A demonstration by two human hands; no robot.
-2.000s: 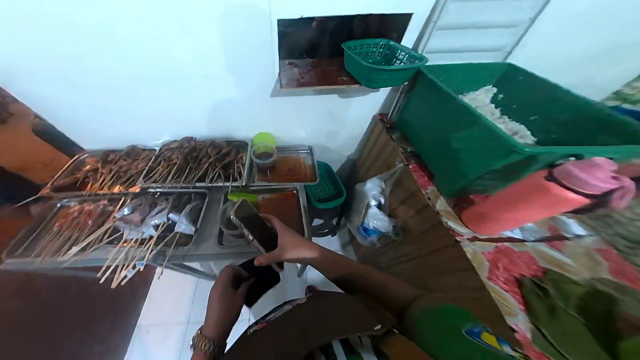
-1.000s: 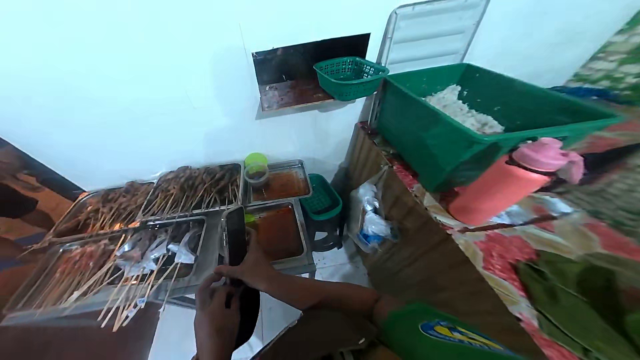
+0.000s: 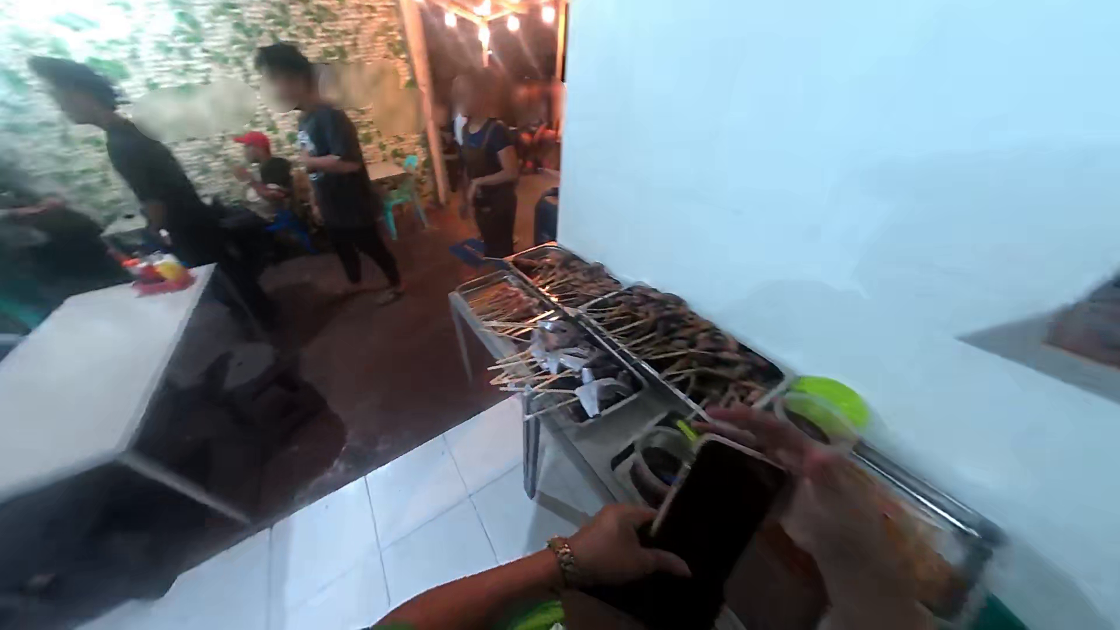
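My left hand (image 3: 612,551), with a gold-coloured bracelet at the wrist, grips a dark-screened smartphone (image 3: 722,507) at its left edge, thumb over the front. A dark shape under the phone merges with it. My right hand (image 3: 827,499) is blurred at the phone's upper right edge, fingers stretched left; whether it grips the phone is unclear. Beyond them, metal trays hold skewered meat (image 3: 691,337) and skewers with pale plastic pieces (image 3: 569,363). A plastic container of dark liquid (image 3: 661,464) stands left of the phone. A lime-green lid or container (image 3: 831,402) is behind my right hand.
A white wall (image 3: 831,175) borders the trays on the right. At left stands a white-topped table (image 3: 96,367) with condiment bottles (image 3: 162,269). Several people stand or sit beyond, including a person in dark clothes (image 3: 337,175). White floor tiles (image 3: 420,507) meet a darker floor.
The view has swung left, showing people and a white-topped table. The phone, in my right hand two seconds ago, is now gripped by my left. The green bin and pink bottle are out of view.
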